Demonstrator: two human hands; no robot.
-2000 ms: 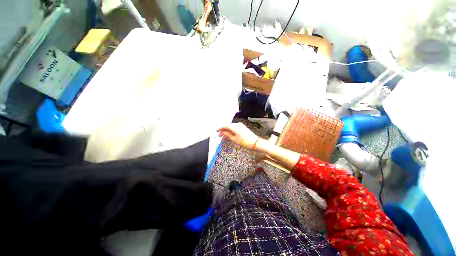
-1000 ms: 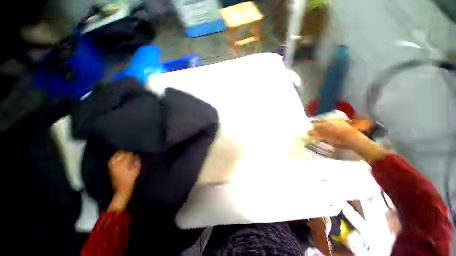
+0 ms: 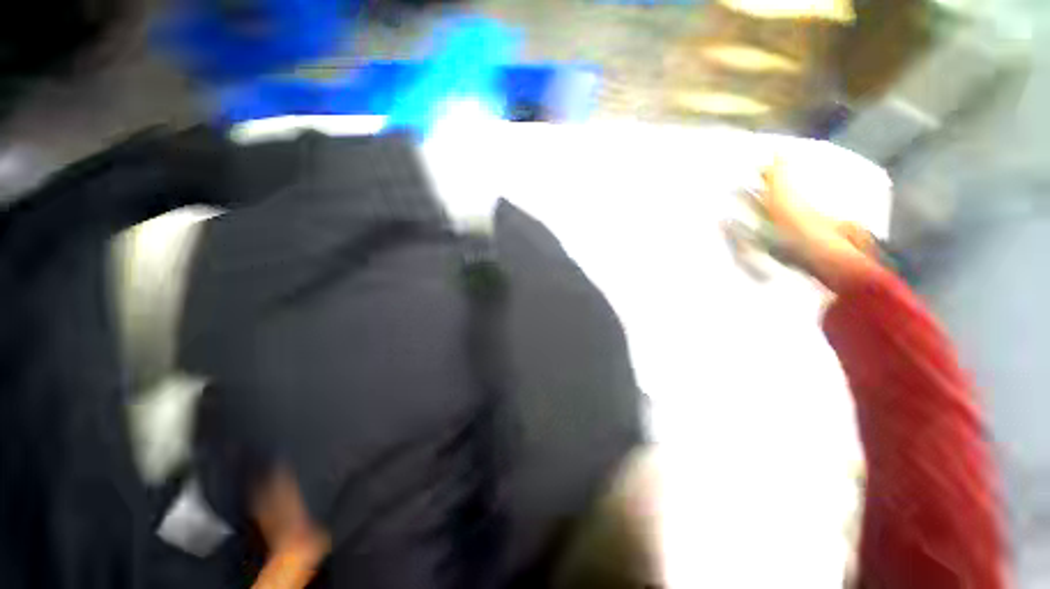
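The frame is heavily blurred. A dark grey garment (image 3: 345, 311) is spread over the left part of the white pressing table (image 3: 737, 460). My left hand (image 3: 288, 529) is at the lower left on the dark cloth; its fingers are smeared, so its grip cannot be told. My right hand (image 3: 812, 236) is over the right part of the table, closed around what looks like the steam iron (image 3: 751, 244), of which only a small greyish part shows. The iron is to the right of the garment, apart from it.
Blue crates or bags (image 3: 461, 69) lie beyond the table's far edge. A yellowish wooden stool (image 3: 748, 58) is at the top right. More dark cloth (image 3: 58, 345) hangs at the far left, with a pale strip (image 3: 150, 299) showing beside it. A pale wall is at the right.
The view has swung left and closer to the table. The garment, bunched one second ago, now lies more spread. My right hand has moved from the table's right end onto the white surface with the iron.
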